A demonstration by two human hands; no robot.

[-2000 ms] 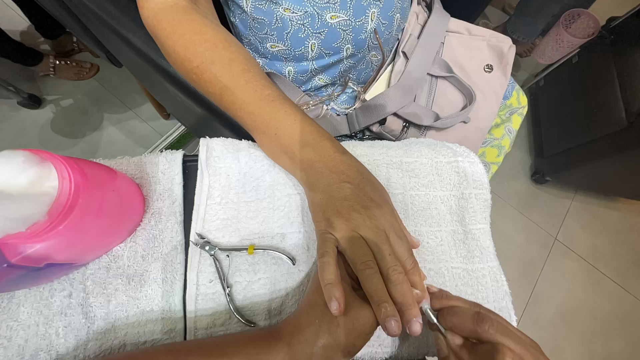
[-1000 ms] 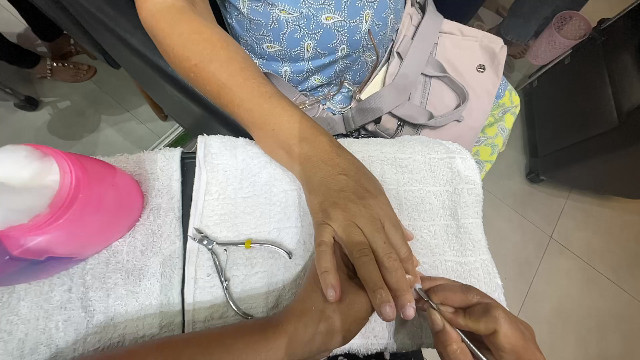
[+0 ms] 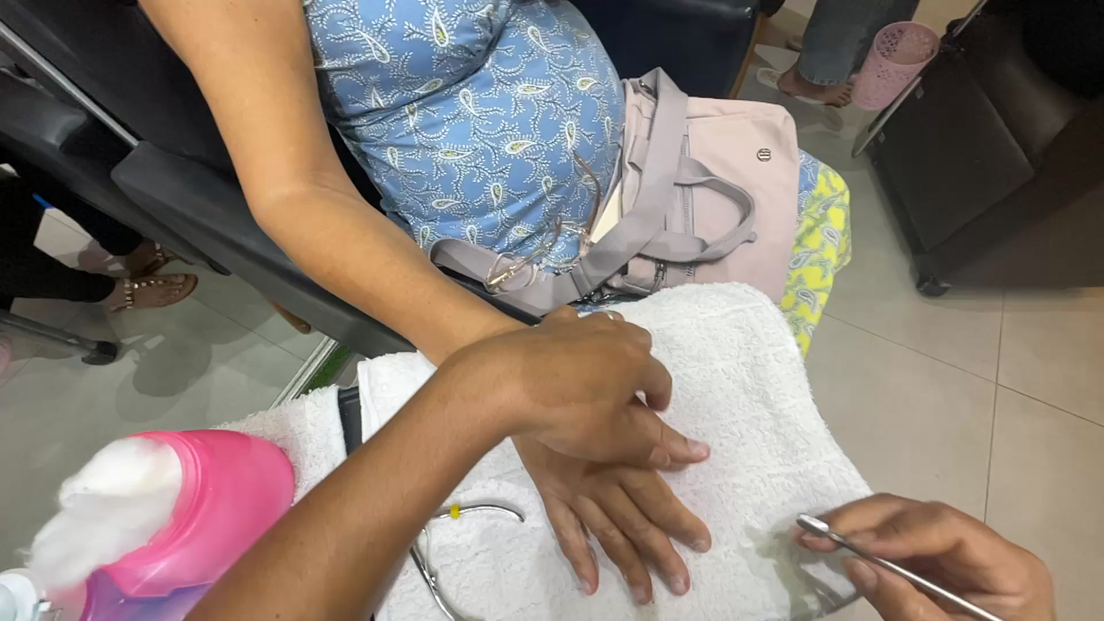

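Note:
My left hand (image 3: 595, 388) lies across the back of another person's hand (image 3: 621, 517), its fingers curled round near the thumb. That person's hand rests palm down, fingers spread, on a white terry towel (image 3: 733, 362). To the right, my right hand (image 3: 940, 552) holds a metal cuticle pusher (image 3: 897, 567) between thumb and fingers, its flat tip pointing left, apart from the other hand. Metal cuticle nippers (image 3: 487, 509) with a yellow band lie on the towel, partly hidden behind my left forearm.
A pink container (image 3: 250, 466) with white cotton (image 3: 121, 483) stands at the lower left. Beyond the towel, a pale pink bag (image 3: 742, 198) and eyeglasses (image 3: 517, 272) rest on the seated person's lap. A black wheeled cabinet (image 3: 975, 155) and a pink basket (image 3: 897, 65) are at the upper right.
My left hand has moved from beneath the other person's hand to on top of it. My right hand and the pusher have moved away from that person's fingertips. The view has shifted.

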